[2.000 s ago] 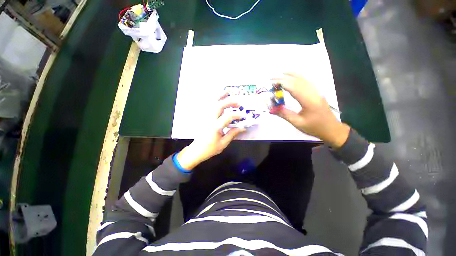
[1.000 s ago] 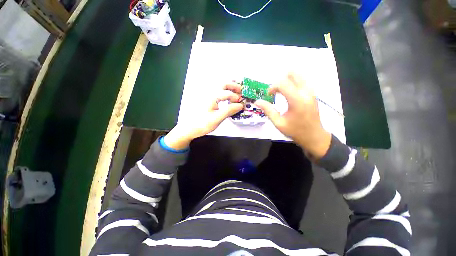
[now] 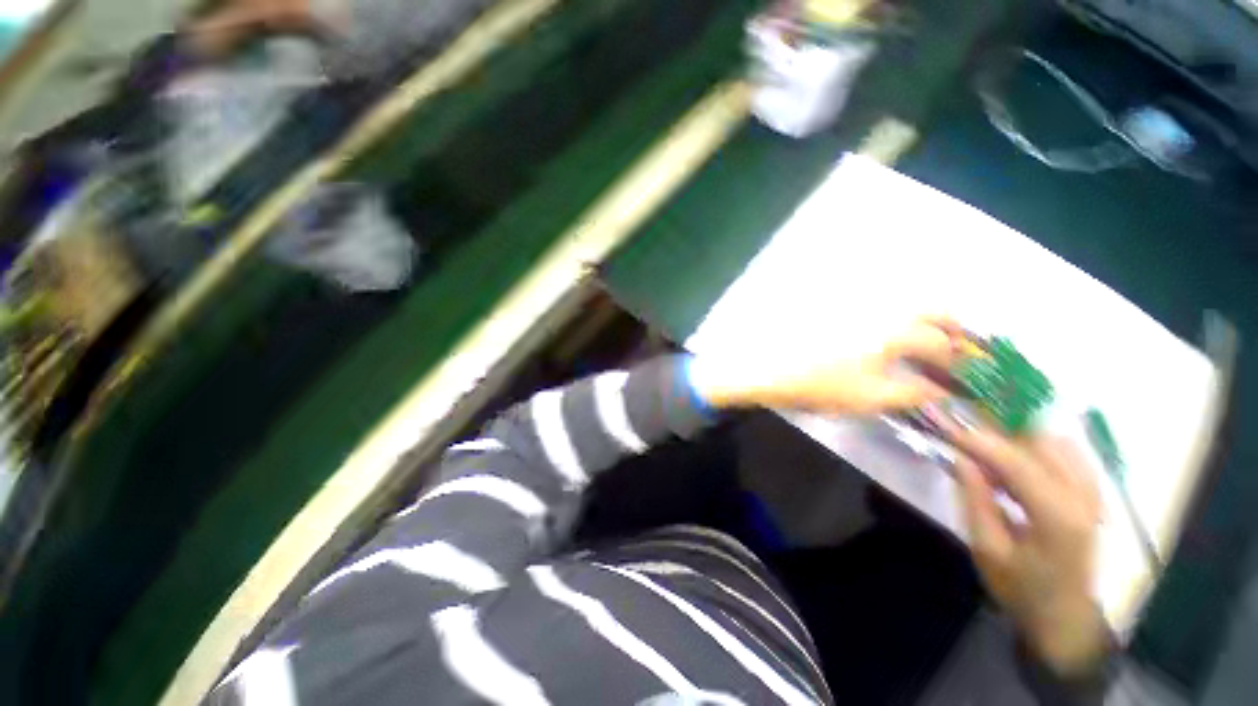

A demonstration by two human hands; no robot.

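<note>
The green circuit board (image 3: 1004, 385) is held over the white work sheet (image 3: 883, 248), tilted and blurred. My left hand (image 3: 862, 375) has its fingertips at the board's left edge. My right hand (image 3: 1028, 503) is at the board's lower edge with thumb and fingers. The white housing (image 3: 922, 439) lies between and under my hands near the sheet's front edge, mostly hidden. The screwdriver (image 3: 1106, 439) with green handle and thin shaft lies on the sheet to the right of my right hand.
A white part-assembled unit (image 3: 803, 76) stands beyond the sheet. Another white housing (image 3: 348, 237) is on the green belt at left, past the pale edge rail (image 3: 455, 352). A looped white cable (image 3: 1049, 138) lies at the far side. A person's hand (image 3: 262, 21) shows at the upper left, blurred.
The view has turned left, so the bench appears tilted and shifted right. Since the earliest frame the circuit board has been turned green face up. The screwdriver now shows clear of my right hand.
</note>
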